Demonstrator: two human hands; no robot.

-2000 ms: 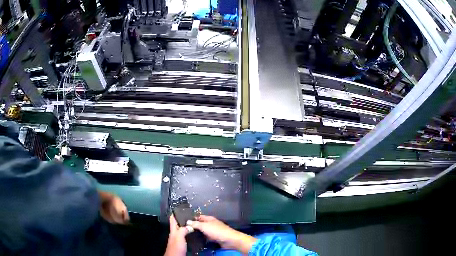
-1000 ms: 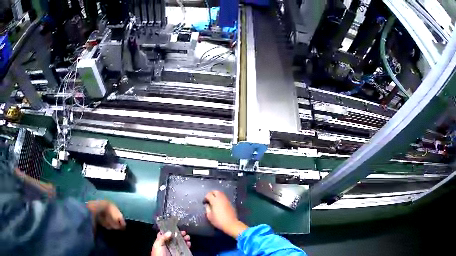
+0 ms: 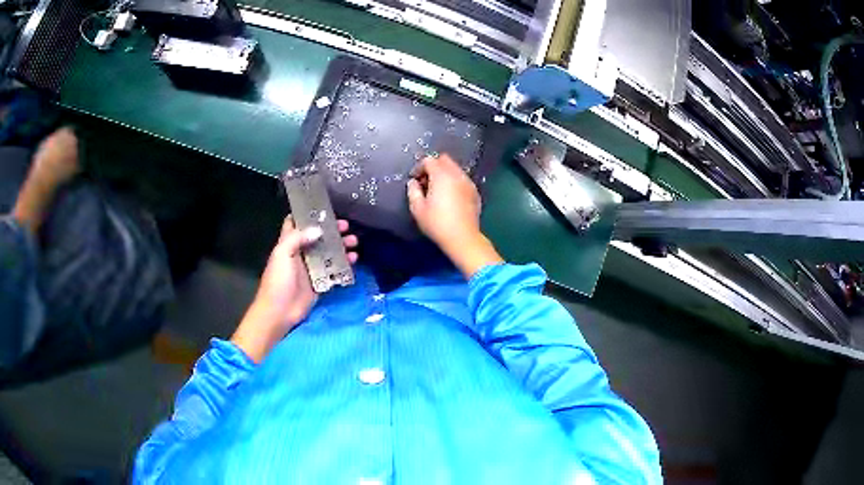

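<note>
My left hand (image 3: pixel 294 270) grips a narrow silvery-brown fixture bar (image 3: pixel 318 230) with small holes, held upright in front of the blue smock, at the tray's near left corner. The black parts tray (image 3: pixel 308 133) has a raised rim and a small green-white label. Tiny pale components (image 3: pixel 343 159) lie scattered in it, densest on the left side. My right hand (image 3: pixel 447 201) is over the tray's right part with fingers bent together and fingertips low. Whether it pinches a component is too small to tell.
A spare silvery fixture (image 3: pixel 559 185) lies on the green bench (image 3: pixel 204 118) right of the tray. Dark blocks with shiny sides (image 3: pixel 206 57) stand left. A blue end bracket (image 3: pixel 559 88) and a slanting metal beam (image 3: pixel 748 218) are at the right. Another person's hand (image 3: pixel 57 156) is far left.
The view has tilted down, showing the smock. The hands first met around the fixture, then parted: the left keeps the bar, the right is over the tray. The other person's hand has moved away from the bench.
</note>
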